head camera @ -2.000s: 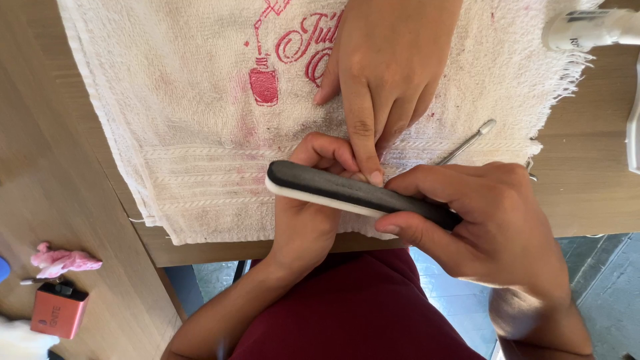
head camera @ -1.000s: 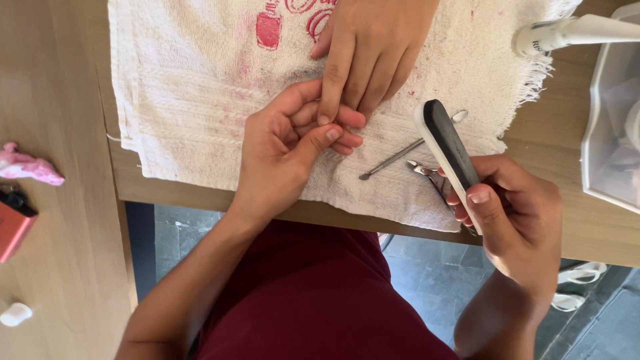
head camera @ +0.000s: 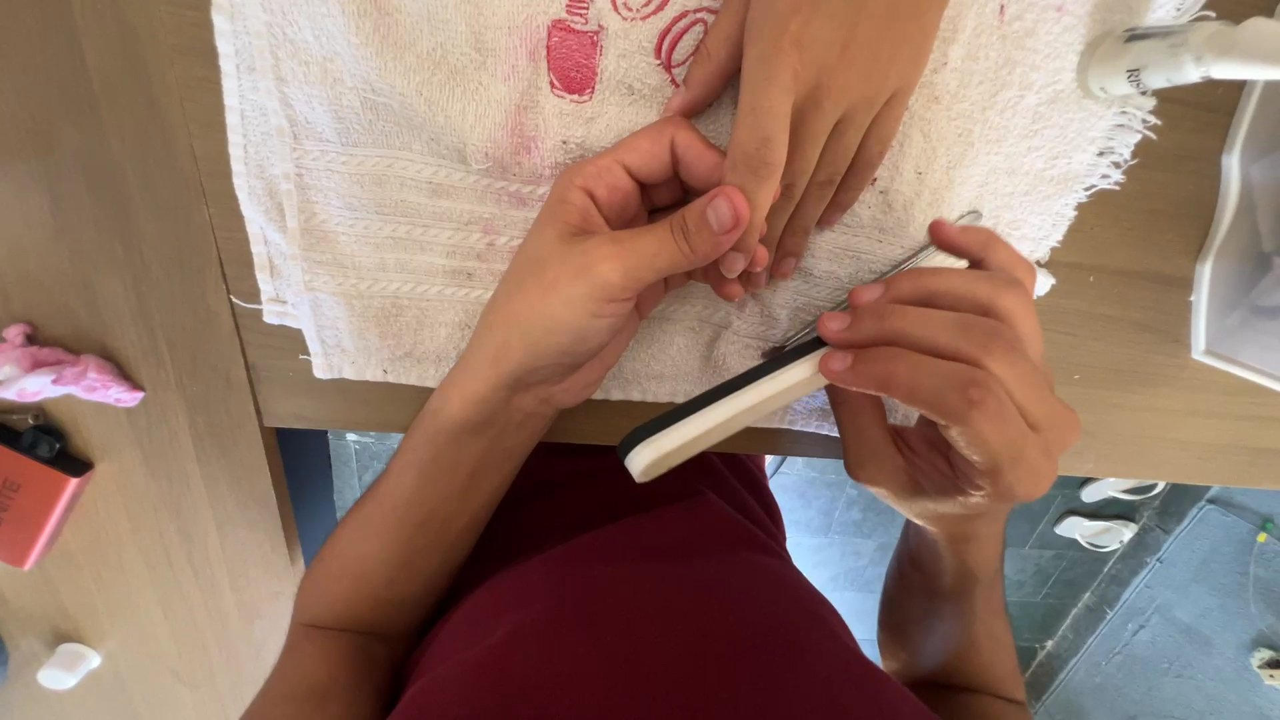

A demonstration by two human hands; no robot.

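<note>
My left hand [head camera: 620, 240] grips the index finger of another person's hand [head camera: 810, 110], its thumb lying beside the fingertip. That person's hand rests palm down on a white embroidered towel [head camera: 400, 200]. In my right hand [head camera: 950, 370] is a black and white nail buffer block [head camera: 740, 405], its long end pointing down and left over the table's edge. A thin metal manicure tool [head camera: 905, 265] lies on the towel, partly hidden behind my right fingers.
At the upper right is a white bottle [head camera: 1150, 60], above a white plastic tray [head camera: 1210, 290]. On the left are a pink cloth-like thing [head camera: 70, 372], an orange box [head camera: 35, 500] and a small white cap [head camera: 68, 665]. White flip-flops [head camera: 1097, 530] lie on the floor.
The buffer block has swung from upright to a low slant across the table's edge. My right hand now covers the place where cuticle nippers showed a second ago. Two seconds ago the block was over the fingers.
</note>
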